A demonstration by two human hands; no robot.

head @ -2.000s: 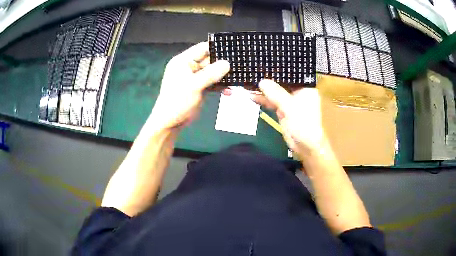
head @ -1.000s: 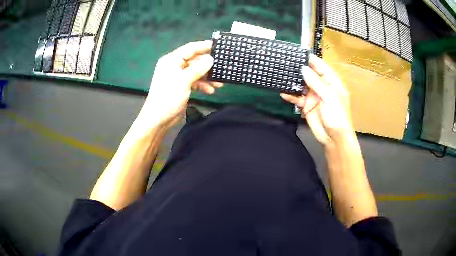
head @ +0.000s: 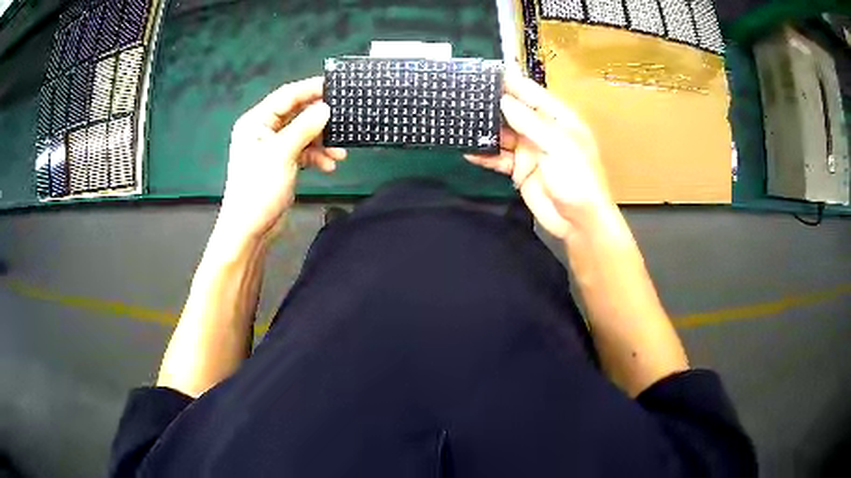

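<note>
A black rectangular circuit board (head: 413, 105) is held up over the green mat, its face with a grid of silvery dots turned towards me. My left hand (head: 280, 149) grips its left edge, thumb on the dotted face and fingers behind. My right hand (head: 551, 149) grips its right edge, with fingertips at the lower right corner. The board hides part of a small white card (head: 411, 49) behind it; only the card's upper strip shows.
The left-hand board stack (head: 93, 103) stands on a pale-edged tray. The right-hand board stack (head: 644, 17) lies beyond a brown cardboard sheet (head: 644, 140). A grey metal box (head: 796, 117) with a cable stands at the bench's right end. Grey floor lies below the front edge.
My right hand has moved from the board's lower edge to its right edge. The board was tilted a second ago and is now nearly level. The view has shifted, showing less of the bench's back.
</note>
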